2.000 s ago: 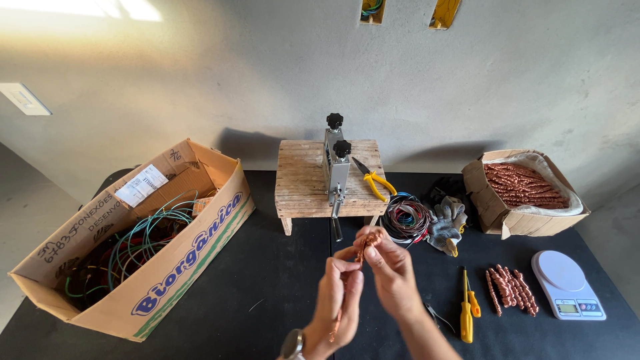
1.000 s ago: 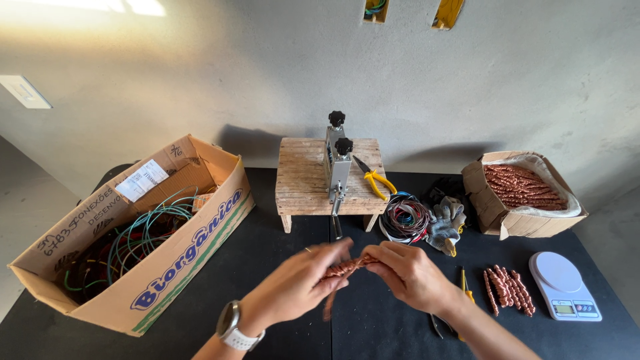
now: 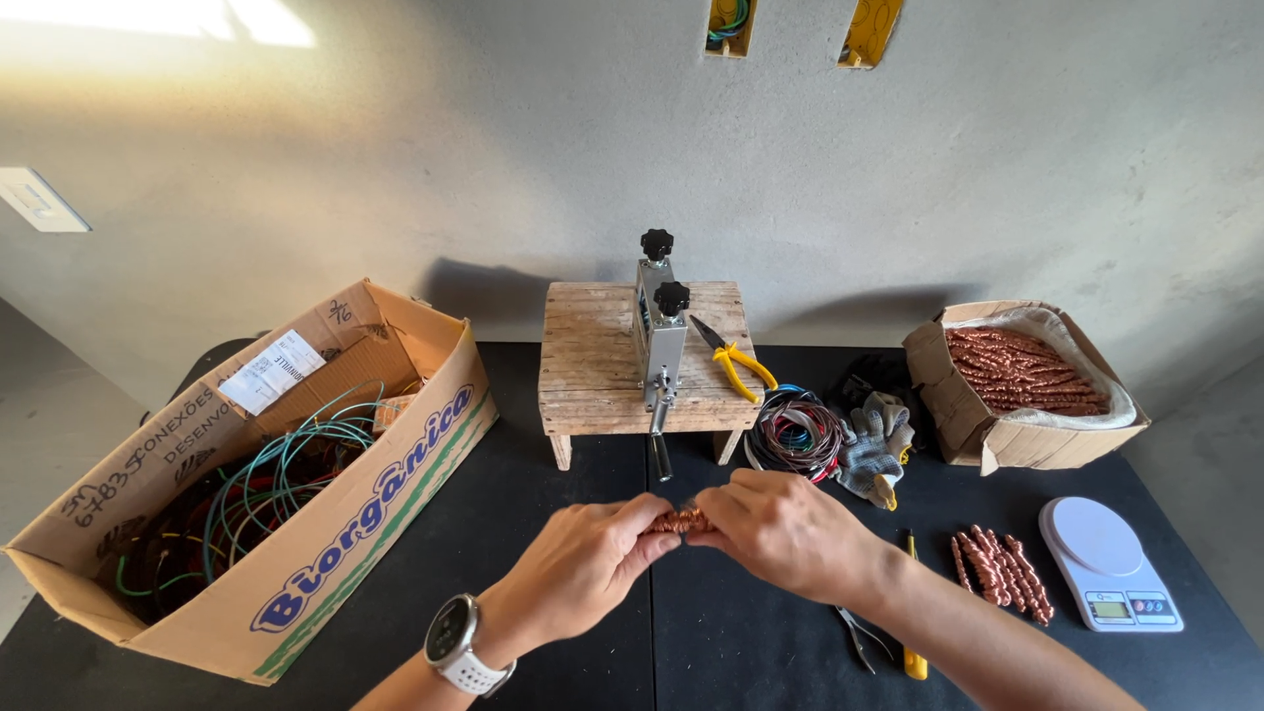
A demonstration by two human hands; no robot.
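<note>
My left hand [image 3: 592, 553], with a watch on the wrist, grips one end of a twisted bundle of bare copper wire [image 3: 679, 520]. Closed on the bundle's other end is my right hand [image 3: 780, 533]. Just beyond them, a hand-cranked wire stripping machine [image 3: 664, 341] with two black knobs stands on a small wooden stool [image 3: 592, 365]. Yellow-handled long-nose pliers [image 3: 733, 360] lie on the stool to its right. Several twisted copper bundles [image 3: 1002, 573] lie right of my right forearm, beside a white digital kitchen scale [image 3: 1111, 563].
At left stands a cardboard box [image 3: 375, 533] of insulated wires [image 3: 286, 474]. A coil of wires [image 3: 798, 432] and grey work gloves [image 3: 874, 449] lie right of the stool. Behind them is a carton [image 3: 987, 434] of copper bundles [image 3: 1022, 370]. A yellow-handled tool [image 3: 915, 657] and a cutting tool [image 3: 859, 637] lie near my right forearm.
The copper bundle, partly hanging down from my hands two seconds ago, is now a short, compact piece between them. My hands have moved from upright and close together to spread on either side of it.
</note>
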